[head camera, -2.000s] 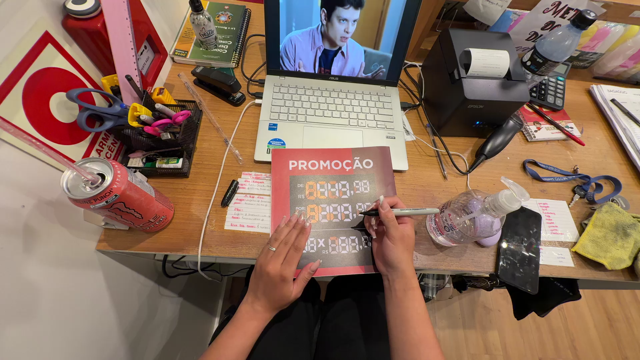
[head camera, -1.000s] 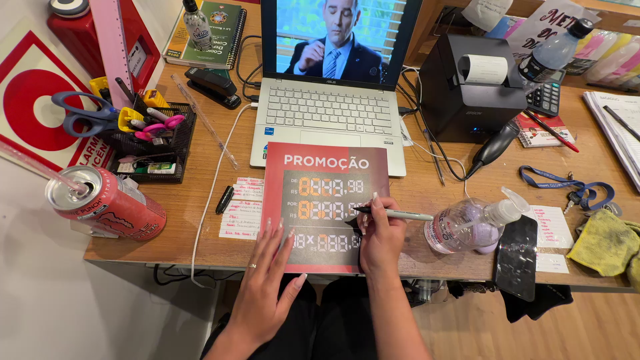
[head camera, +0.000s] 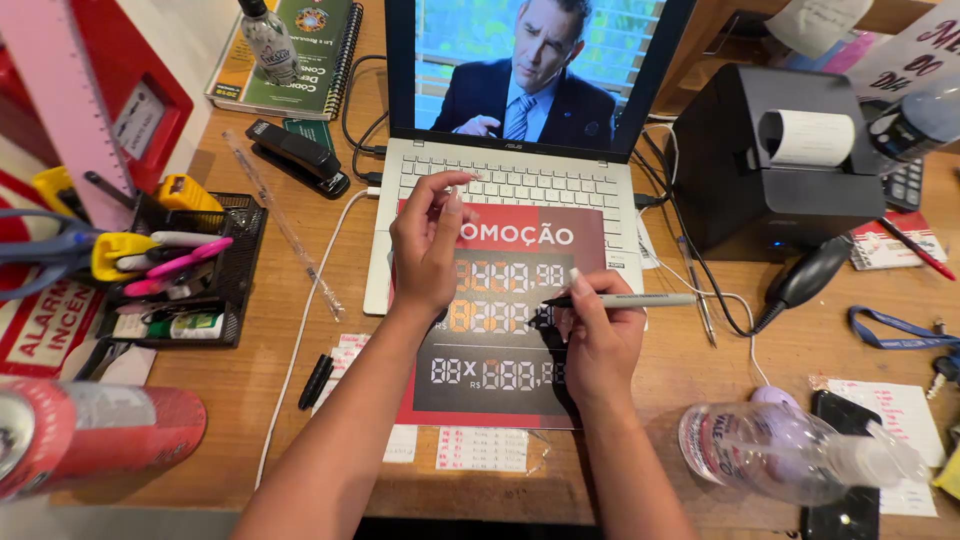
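Observation:
A red and dark grey promotional price card (head camera: 495, 300) with digit outlines, some coloured orange, lies on the desk and partly over the laptop's (head camera: 514, 139) front edge. My right hand (head camera: 604, 330) holds a grey marker pen (head camera: 649, 301), its black tip at the end of the card's second price row. My left hand (head camera: 431, 247) is raised over the card's upper left, fingers curled and apart with nothing in them. A black marker cap (head camera: 316, 382) lies left of the card, beside handwritten paper slips (head camera: 482, 448).
Left are a mesh organizer (head camera: 247, 277) with scissors and pens, a drink can (head camera: 112, 431) and a stapler (head camera: 298, 157). Right are a receipt printer (head camera: 765, 172), a barcode scanner (head camera: 802, 281), a clear pump bottle (head camera: 780, 450) and a phone (head camera: 844, 480). Cables run beside the laptop.
My left hand has lifted from the card's lower left to above its upper left. The card now overlaps the laptop's keyboard edge. My right hand still holds the marker. The view is closer.

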